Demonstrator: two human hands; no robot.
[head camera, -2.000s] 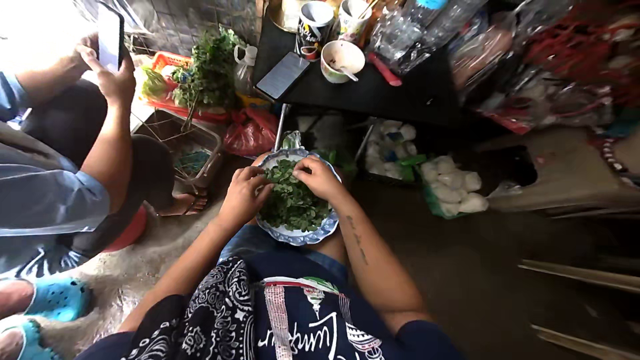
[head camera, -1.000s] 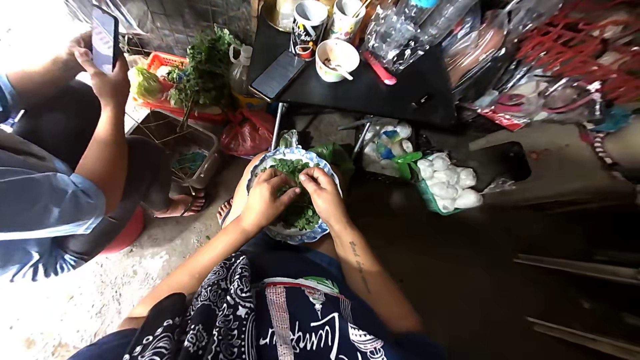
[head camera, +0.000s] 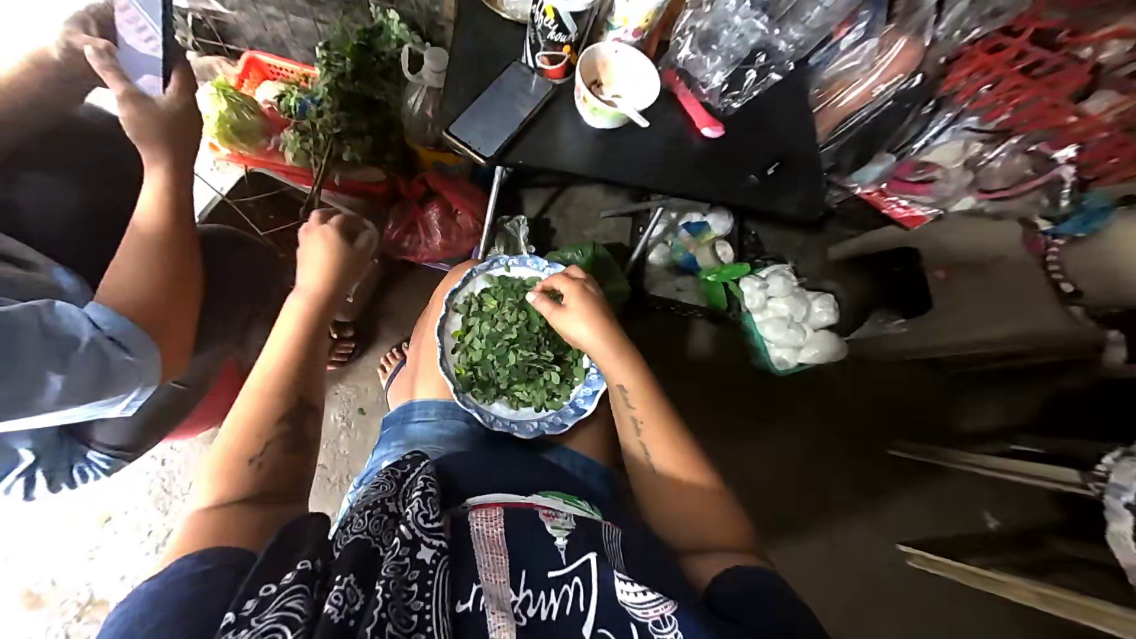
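Observation:
A white plate with a blue patterned, scalloped rim (head camera: 532, 426) rests on my lap. Small green leaves (head camera: 510, 342) are heaped on it. My right hand (head camera: 577, 306) is over the plate's upper right side, its fingertips together at the edge of the leaves; whether a leaf is between them cannot be told. Off to the left of the plate, my left hand (head camera: 333, 248) is raised with curled fingers near the lower stems of a bunch of leafy green sprigs (head camera: 355, 89). Its fingertips are partly hidden, and I cannot tell whether they hold a stem.
A black table (head camera: 737, 169) ahead bears a smartphone (head camera: 501, 111), a paper bowl with a spoon (head camera: 617, 84) and a pink-handled tool (head camera: 692, 102). Beside it are a red plastic bag (head camera: 435, 217) and an orange basket (head camera: 275, 69). Another person (head camera: 151, 240) sits at left, holding a phone.
My left hand has moved from the leaves on the plate out to the left, near the bunch of sprigs. My right hand has stayed over the plate.

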